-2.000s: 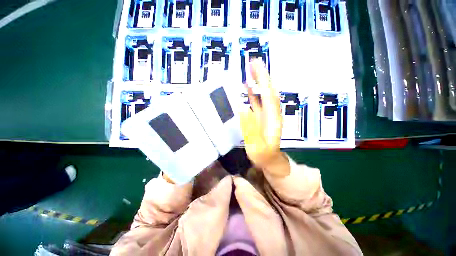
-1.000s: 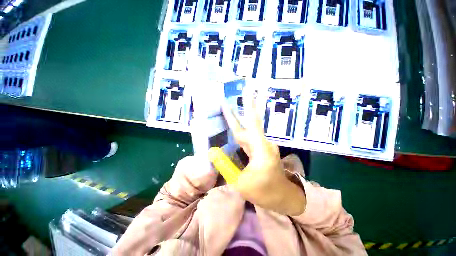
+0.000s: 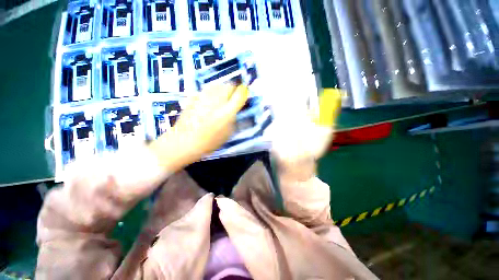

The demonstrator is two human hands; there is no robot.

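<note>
A white carrier sheet (image 3: 292, 71) lies in front of me with rows of black-and-white display modules (image 3: 165, 71) in clear bluish pockets. My left hand (image 3: 199, 126), blurred, reaches over its lower middle, with a yellow finger cot showing. Its fingers are closed on a tilted display module (image 3: 225, 73) above the second row. Another tilted unit (image 3: 250, 131) shows beside and below this hand; whether the hand holds it too is unclear. My right hand (image 3: 301, 139) is blurred over the sheet's lower right, a yellow-covered digit pointing up; whether it holds something cannot be told.
A thick layered pile of shiny clear-edged trays (image 3: 405, 49) stands at the right on the green bench. A red cloth or bag (image 3: 364, 134) shows under the bench edge at the right. Yellow-black tape (image 3: 383, 208) marks the floor at the lower right.
The view has shifted, so the sheet sits further left. The pale pieces with dark rectangles no longer show. My left hand is now over the sheet with a tilted unit; my right hand has moved right.
</note>
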